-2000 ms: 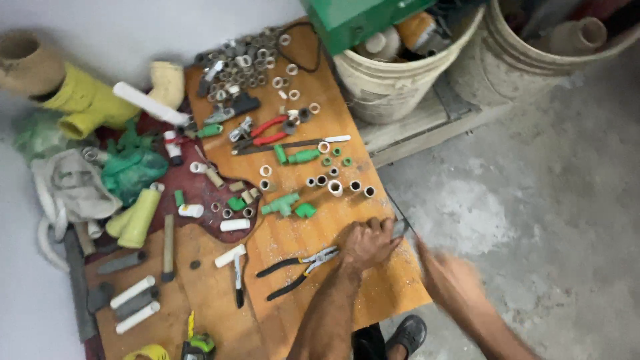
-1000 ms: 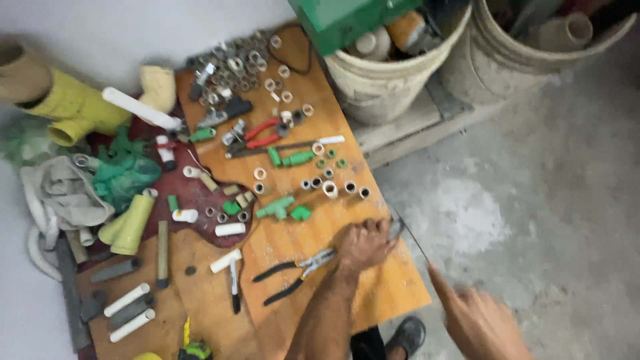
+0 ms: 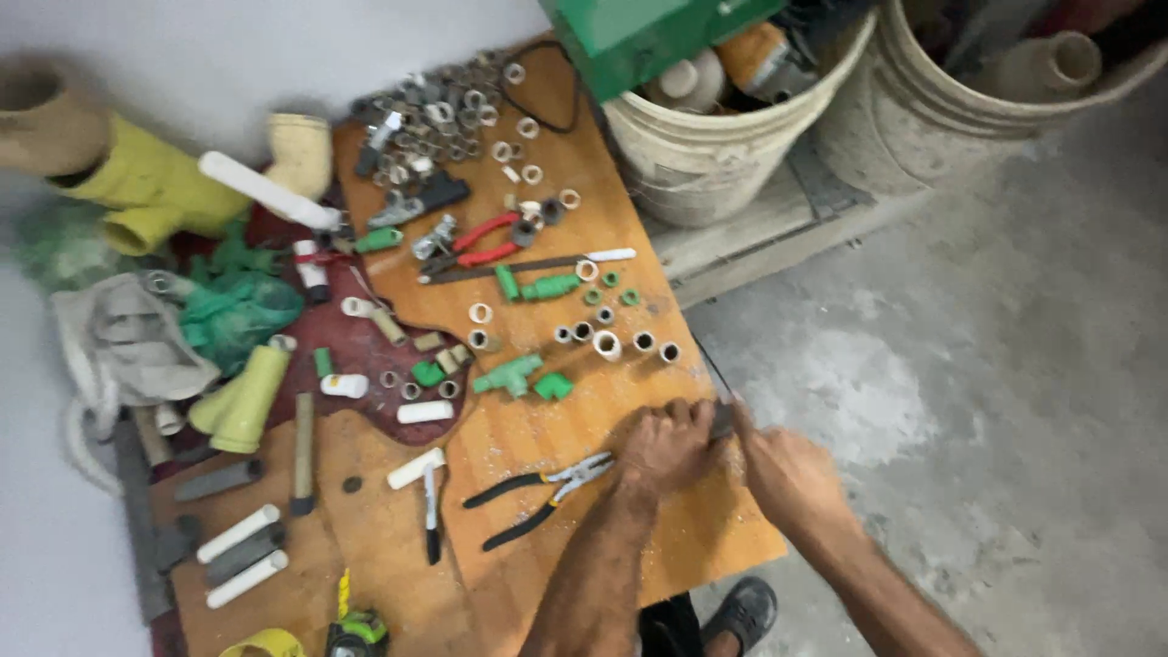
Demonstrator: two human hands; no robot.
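Note:
My left hand (image 3: 664,447) presses a short grey pipe piece (image 3: 722,421) at the right edge of the wooden board (image 3: 566,438). Beyond that edge my right hand (image 3: 789,474) is closed on one end of a thin dark blade or rod (image 3: 714,367), whose full shape I cannot make out. It lies across the grey piece. Pliers with black handles (image 3: 547,497) rest open-jawed or nearly so, left of my left hand. Above it stand several short pipe pieces (image 3: 607,343), near a green tee fitting (image 3: 508,375) and a green elbow (image 3: 553,386).
Red-handled pliers (image 3: 488,239) and many metal rings (image 3: 456,109) lie farther up the board. Yellow pipe fittings (image 3: 242,401), white pipes (image 3: 239,533) and a tape measure (image 3: 358,631) are at left. Two buckets (image 3: 693,169) and a green case (image 3: 652,41) stand at upper right.
My right hand has shifted along the board's edge, away from the board and then back up close to my left hand. My left hand stays on the grey piece.

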